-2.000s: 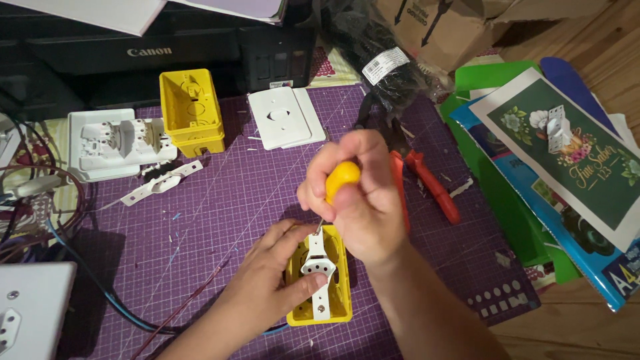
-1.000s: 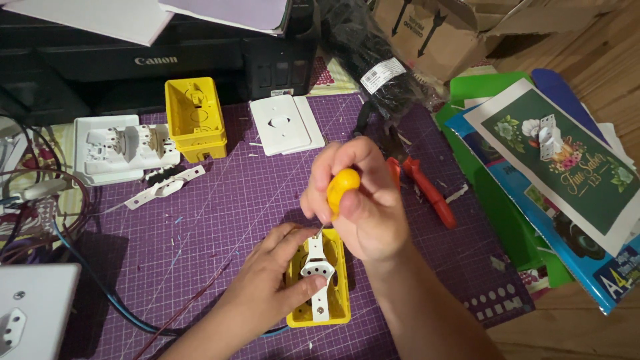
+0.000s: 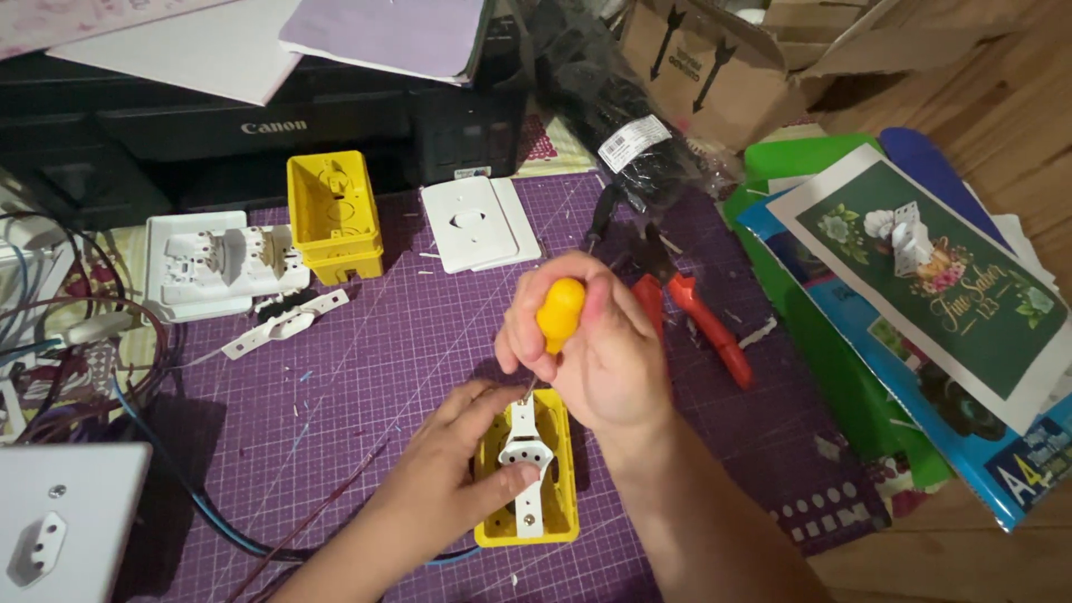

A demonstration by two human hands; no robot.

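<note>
My right hand (image 3: 599, 343) grips a screwdriver by its yellow handle (image 3: 560, 311), and the thin shaft points down at the top end of a white socket module (image 3: 526, 456). That module lies lengthwise in a yellow plastic electrical box (image 3: 565, 494), with a screw showing at its lower end. My left hand (image 3: 456, 465) steadies the box and module, thumb on the socket face and fingertips near the screwdriver tip. Where the tip meets the screw is partly hidden by fingers. Blue and dark wires (image 3: 226, 536) run toward the box from the left.
Red-handled pliers (image 3: 712, 331) lie right of my hands. Behind are stacked yellow boxes (image 3: 377, 226), white cover plates (image 3: 473, 226), another white mounting strap (image 3: 289, 322) and a black Canon printer (image 3: 335, 134). A white socket plate (image 3: 79, 494) is at lower left, paper packs (image 3: 930, 285) at right.
My right hand has shifted its grip on the yellow handle, whose tilt looks different. My left hand and the box have stayed in place.
</note>
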